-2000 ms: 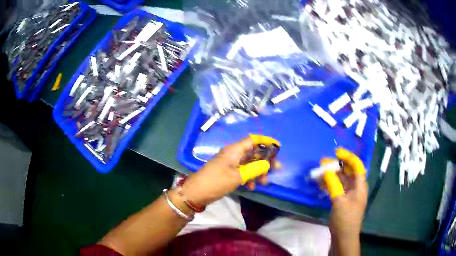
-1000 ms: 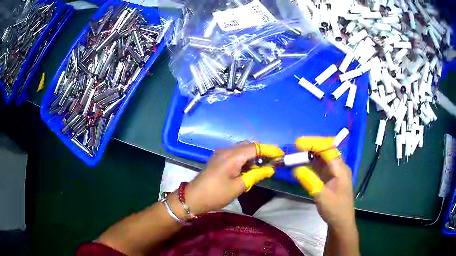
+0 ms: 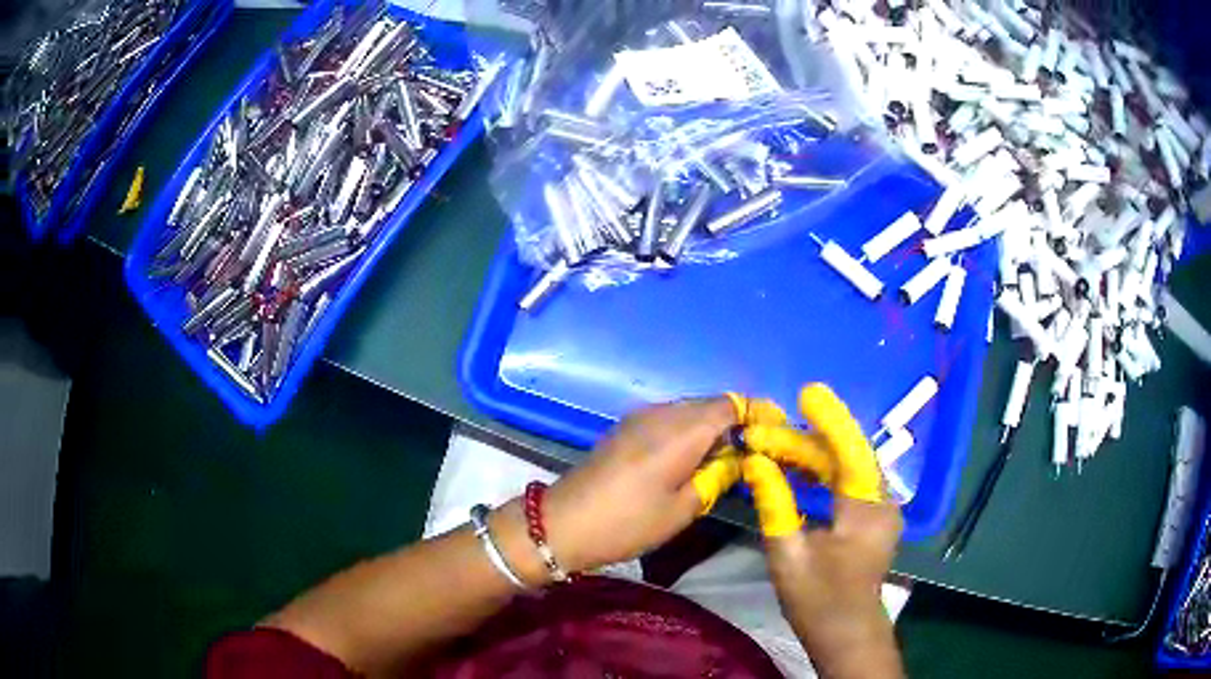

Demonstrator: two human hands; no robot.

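Observation:
My left hand [image 3: 644, 484], with yellow finger cots, is closed around a small part of which only a dark round end [image 3: 740, 435] shows between the fingertips. My right hand [image 3: 830, 517], also with yellow cots, meets it there; its fingertips touch around the dark end and one finger is raised. Fingers hide the rest of the part. Both hands are over the front edge of the blue work tray [image 3: 664, 348]. Loose white cylinders [image 3: 850, 268] lie in the tray's right side. Plain metal tubes [image 3: 744, 212] lie in and beside a clear plastic bag [image 3: 531, 186].
A large heap of white cylinders [image 3: 1089, 265] covers the right of the bench. A blue tray [image 3: 252, 409] full of silver pieces with red bits stands left, another filled tray [image 3: 80, 113] beyond it. Dark thin leads [image 3: 980, 501] lie right of the work tray.
My hands have come together; the white cylinder seen in my right fingers a second ago no longer shows. More white cylinders now show near my right hand. The whole view has shifted slightly.

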